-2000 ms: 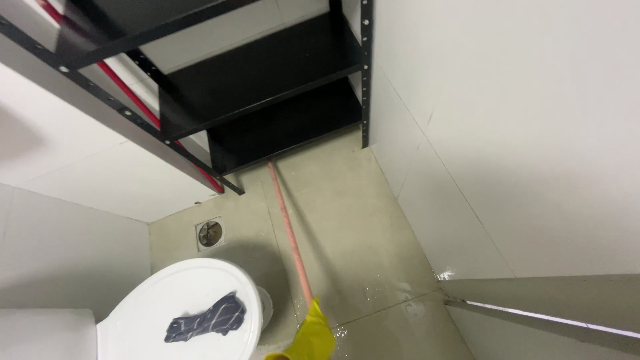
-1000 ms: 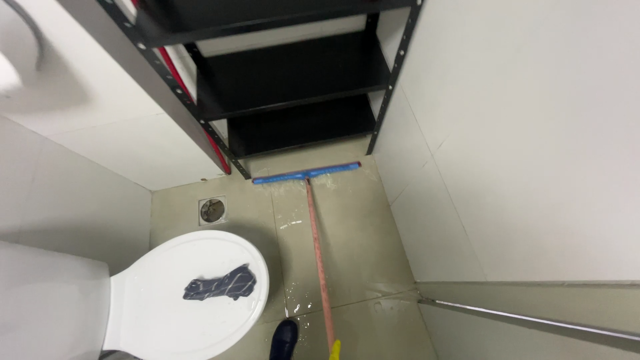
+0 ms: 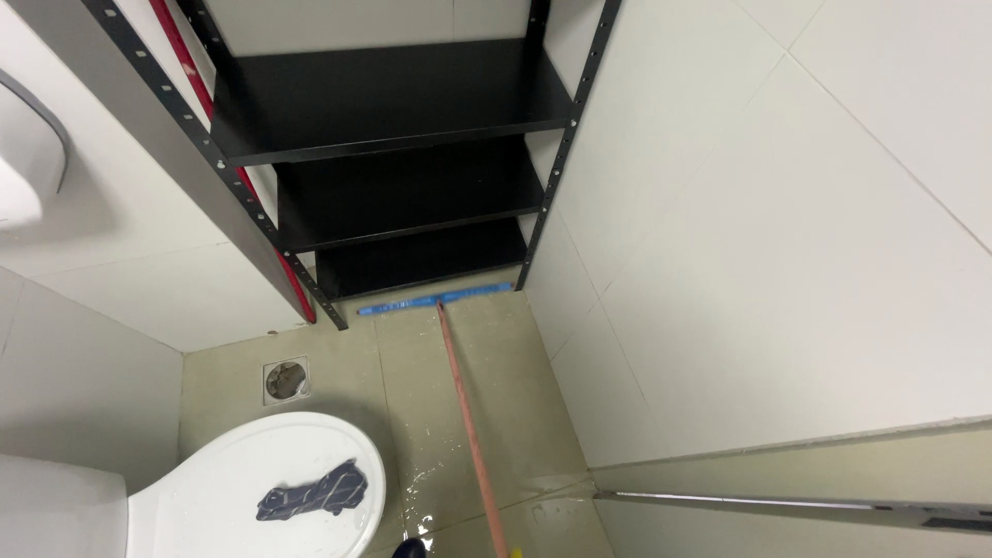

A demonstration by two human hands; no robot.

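A floor squeegee with a blue head (image 3: 403, 303) lies against the wet tile floor, just at the foot of the black metal shelving unit. Its long reddish handle (image 3: 470, 418) runs down to the bottom edge of the view. There a small bit of a yellow glove (image 3: 516, 553) shows beside the handle; the rest of that hand is cut off, and which hand it is cannot be told. A crumpled dark patterned cloth (image 3: 314, 491) rests on the closed white toilet lid (image 3: 209, 480).
Black shelves (image 3: 403, 97) stand between white walls at the top. A square floor drain (image 3: 286, 380) lies left of the squeegee. The tip of a dark shoe (image 3: 409, 549) shows at the bottom. A metal-edged panel (image 3: 736, 500) is at lower right.
Two seconds ago the squeegee head was hidden beneath the shelves and more of the yellow glove showed. The head came out in front of the shelves and remains by their foot.
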